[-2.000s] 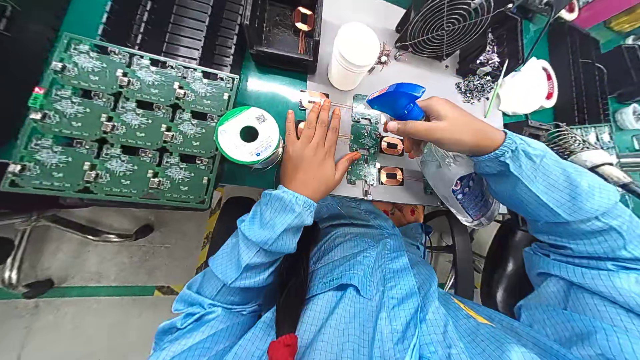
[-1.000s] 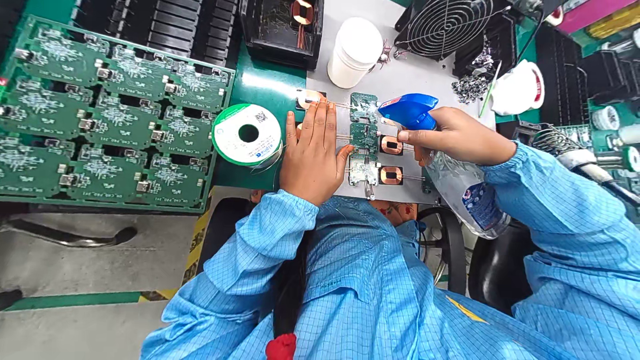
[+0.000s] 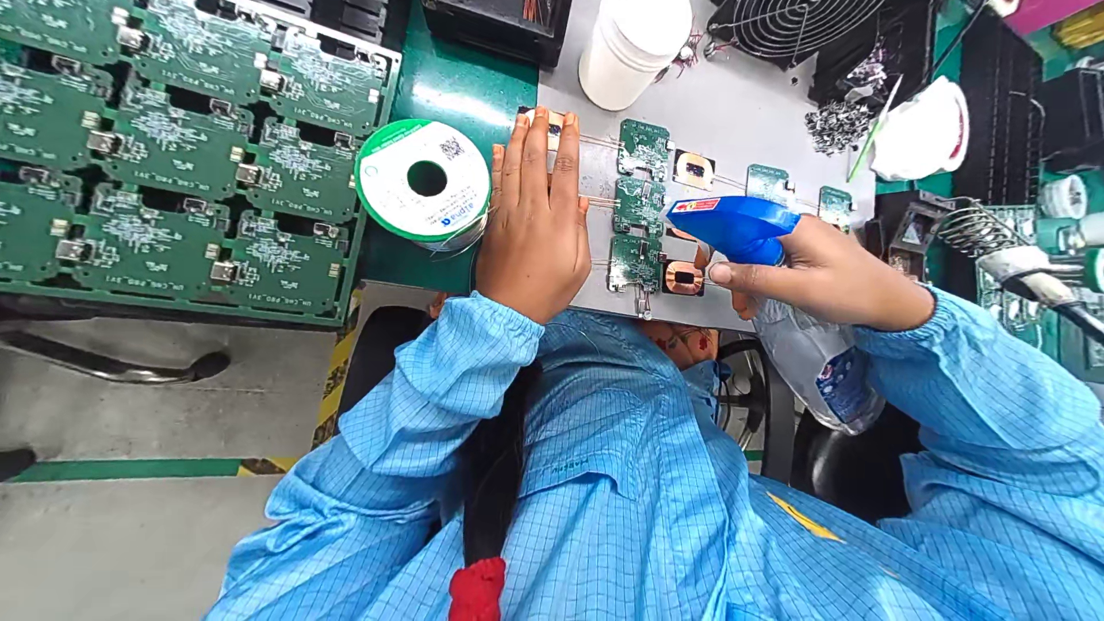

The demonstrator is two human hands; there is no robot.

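Note:
My left hand point(image 3: 536, 216) lies flat, palm down, over copper coils at the left of a small group of green circuit boards point(image 3: 639, 205); one copper coil point(image 3: 555, 131) shows at its fingertips. Thin wires run from under this hand to the boards. My right hand point(image 3: 806, 272) grips a clear spray bottle point(image 3: 819, 362) by its blue spray head point(image 3: 733, 226), whose nozzle points left at the boards. More copper coils, one at the near edge point(image 3: 683, 278) and one farther back point(image 3: 694, 170), lie right of the boards, partly hidden by the spray head.
A solder wire spool point(image 3: 423, 185) stands just left of my left hand. Large panels of circuit boards point(image 3: 190, 138) fill the left. Behind are a white plastic jar point(image 3: 634, 52) and a fan with a wire guard point(image 3: 798, 26). At the right are a white container point(image 3: 923, 129) and a coiled-wire iron holder point(image 3: 983, 228).
The spray bottle, held throughout in my right hand, has moved slightly toward the near edge since two seconds ago. My left hand stays flat over the coils.

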